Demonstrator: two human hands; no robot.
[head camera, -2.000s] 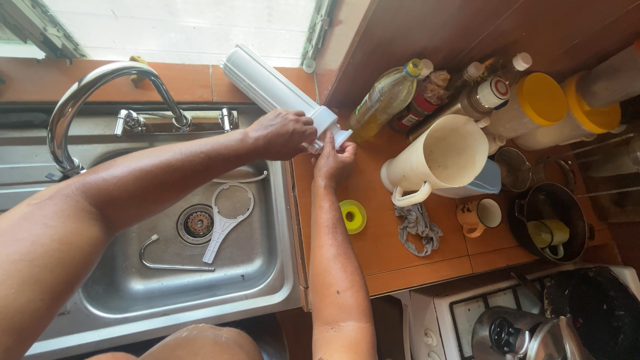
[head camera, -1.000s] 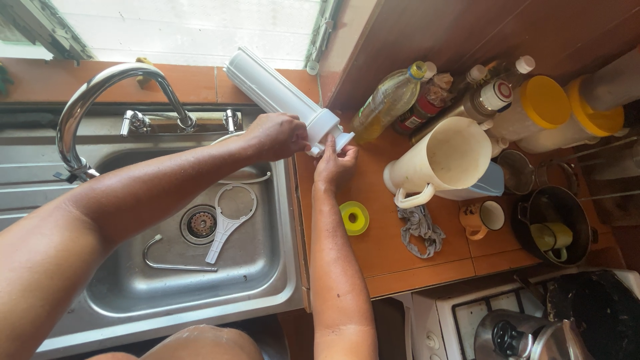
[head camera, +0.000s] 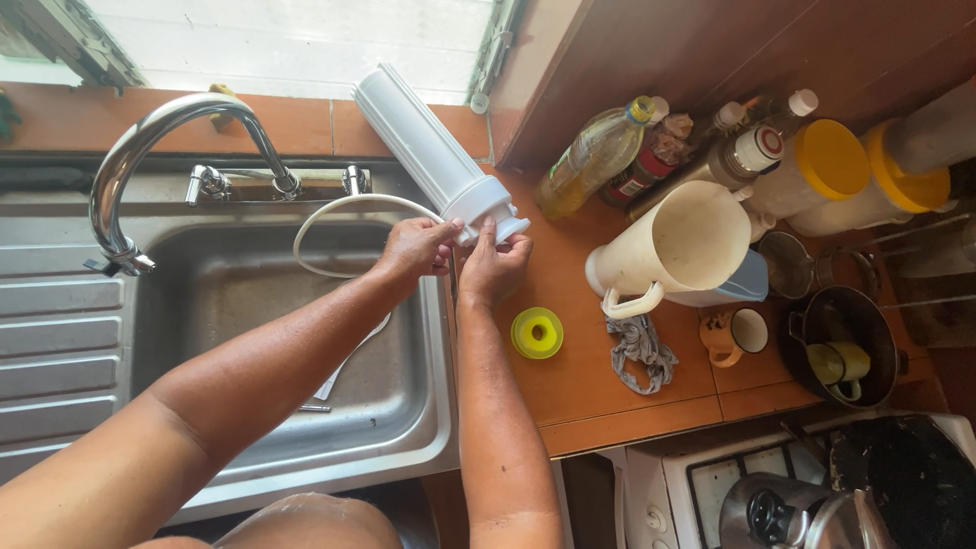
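Note:
A white water filter housing (head camera: 427, 145) leans at a slant over the counter corner beside the sink, its ribbed body toward the window and its cap toward me. My left hand (head camera: 421, 248) pinches the white hose (head camera: 328, 210) where it meets the cap; the hose loops over the basin. With thumb and fingers, my right hand (head camera: 496, 263) grips the white bracket (head camera: 512, 226) at the cap's end. A roll of thread-seal tape on a yellow-green spool (head camera: 537, 333) lies on the tiles. My left forearm mostly hides the white housing wrench (head camera: 335, 381) and a thin metal tube (head camera: 315, 409) in the sink.
The chrome faucet (head camera: 114, 183) arches over the steel sink (head camera: 438, 412) at left. Right of my hands stand an oil bottle (head camera: 595, 156), a cream pitcher (head camera: 671, 240), a grey rag (head camera: 640, 354), a mug (head camera: 733, 335) and a black pot (head camera: 846, 347). A stove (head camera: 686, 488) adjoins the counter.
My left hand has shifted to the near side of the cap, and its forearm has swung lower, now covering most of the wrench. More of the hose loop shows. My right hand stays at the cap.

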